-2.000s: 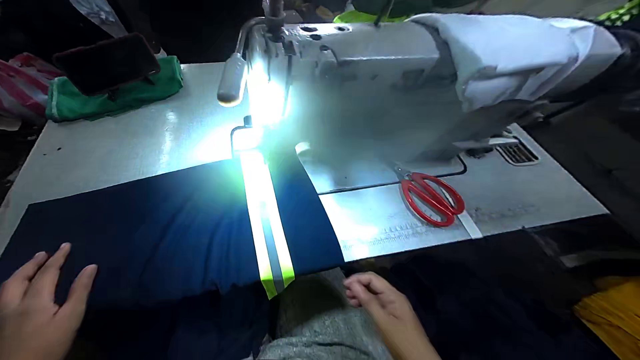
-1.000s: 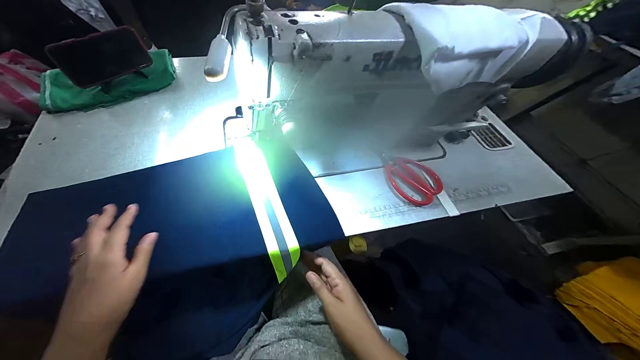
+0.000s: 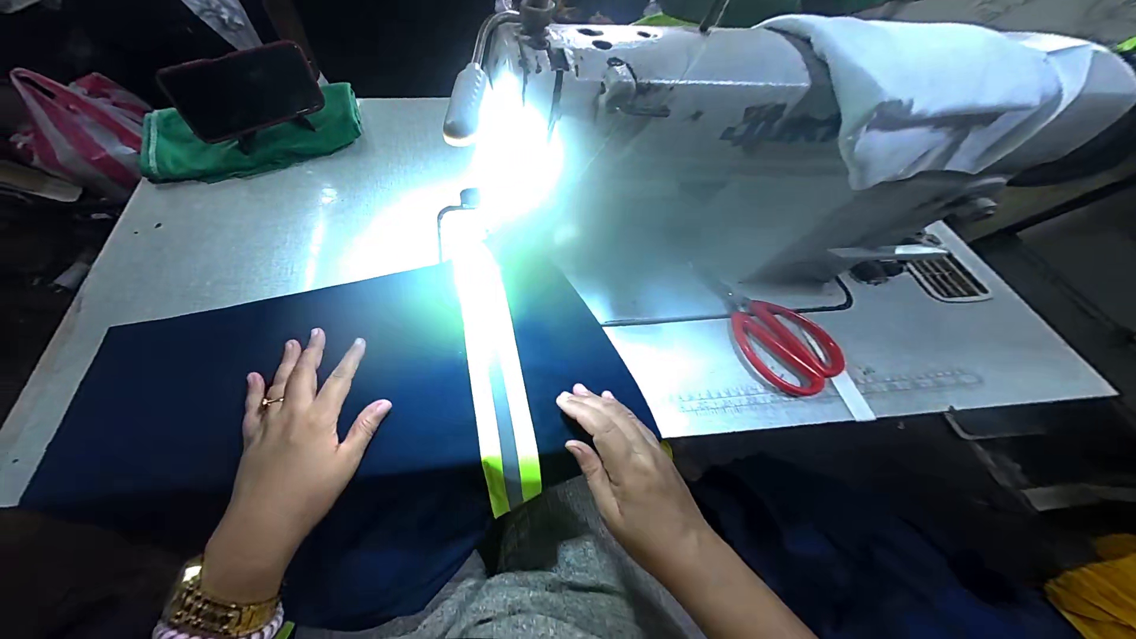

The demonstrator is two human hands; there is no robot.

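Dark navy fabric [image 3: 195, 382] lies over the front of the sewing table. Across it runs a reflective strip with yellow-green edges [image 3: 506, 426], whose far end reaches the sewing machine's needle area, hidden by lamp glare. My left hand [image 3: 306, 426] rests palm down on the fabric left of the strip, fingers spread. To the right of the strip, my right hand [image 3: 626, 461] is at the fabric's right part, fingers slightly bent and thumb apart, holding nothing visible. The white industrial sewing machine [image 3: 692, 195] stands beyond, a white cloth [image 3: 941, 98] draped over its arm.
Red-handled scissors [image 3: 785, 346] lie right of the fabric, beside a transparent ruler [image 3: 923, 382] and a narrow white strip [image 3: 854, 397]. A phone [image 3: 244, 89] stands on a folded green cloth [image 3: 337, 133] at the back left. The machine lamp [image 3: 466, 102] hangs near the needle.
My left hand has moved right across the fabric toward the strip. My right hand has gone from below the fabric's front edge up to its right part, and its fingers have opened.
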